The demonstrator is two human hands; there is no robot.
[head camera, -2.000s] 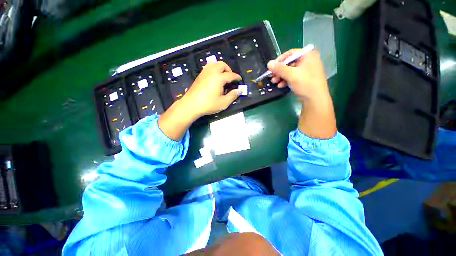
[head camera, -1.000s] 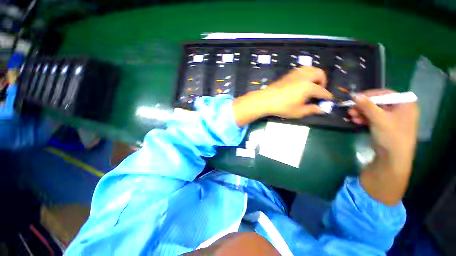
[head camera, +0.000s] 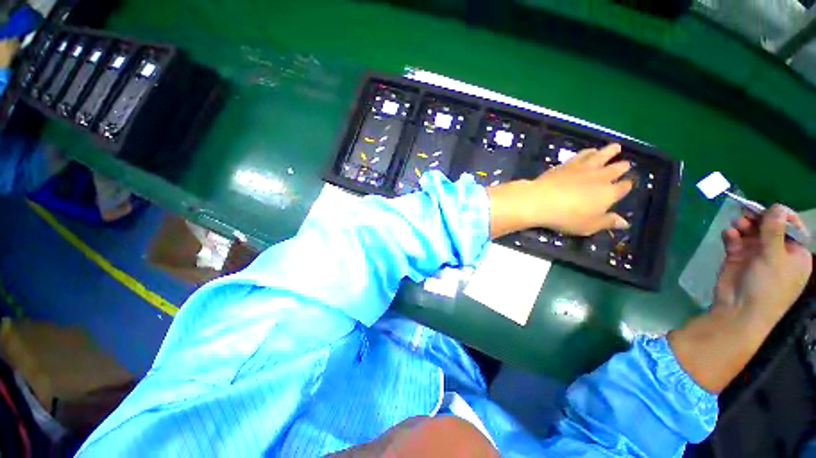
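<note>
The black foam tray [head camera: 660,259] holds several phone housings side by side. A white square pad [head camera: 504,139] shows near the top end of a housing, and others have one too. My left hand [head camera: 582,192] lies over the right part of the tray, fingers spread, holding nothing visible; it hides part of the housings there. My right hand [head camera: 765,259] is right of the tray and holds tweezers [head camera: 748,204]. A white square piece [head camera: 713,185] is at the tweezers' tip, off the tray. A cream sticker sheet [head camera: 508,284] lies below the tray.
White backing paper [head camera: 429,79] shows behind the tray. A translucent film piece [head camera: 702,267] lies under my right hand's side. Another black tray [head camera: 148,112] with housings stands at left. Part of another person's sleeve shows at the far left edge. Cardboard boxes [head camera: 188,250] are on the floor.
My right hand has moved right, away from the tray, with the white piece at the tweezers' tip. My left hand has let go of that piece and spread its fingers. The view has turned.
</note>
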